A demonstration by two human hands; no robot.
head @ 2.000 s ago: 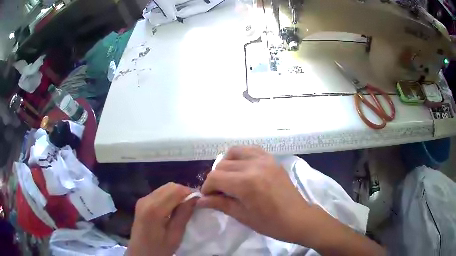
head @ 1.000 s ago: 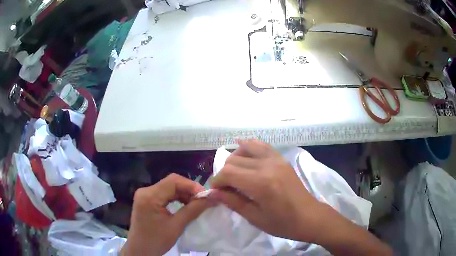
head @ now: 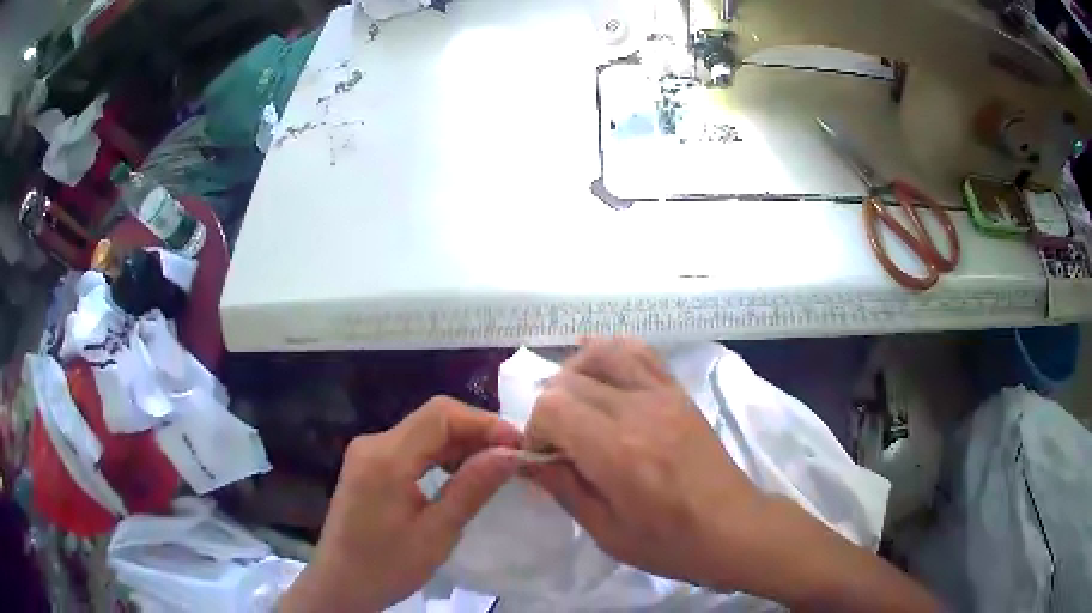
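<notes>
A white garment piece [head: 790,449] lies bunched below the table's front edge, under and around both hands. My left hand [head: 413,497] pinches a narrow folded edge [head: 537,456] of white cloth between thumb and fingertips. My right hand [head: 641,461] pinches the same edge just to the right, with its fingers bent over it. The fingertips of the two hands nearly touch. My right hand hides part of the cloth.
The white machine table [head: 419,216] has a ruler scale along its front edge. The sewing machine head [head: 826,48] is at the top right. Orange-handled scissors [head: 910,234] and a green-rimmed tin [head: 996,206] lie right. A bottle [head: 168,216] and white cloth pieces [head: 180,413] are at left.
The table sits a little higher in the view. The pinched edge and my left hand have moved slightly right, closer to my right hand. Both hands still hold the cloth.
</notes>
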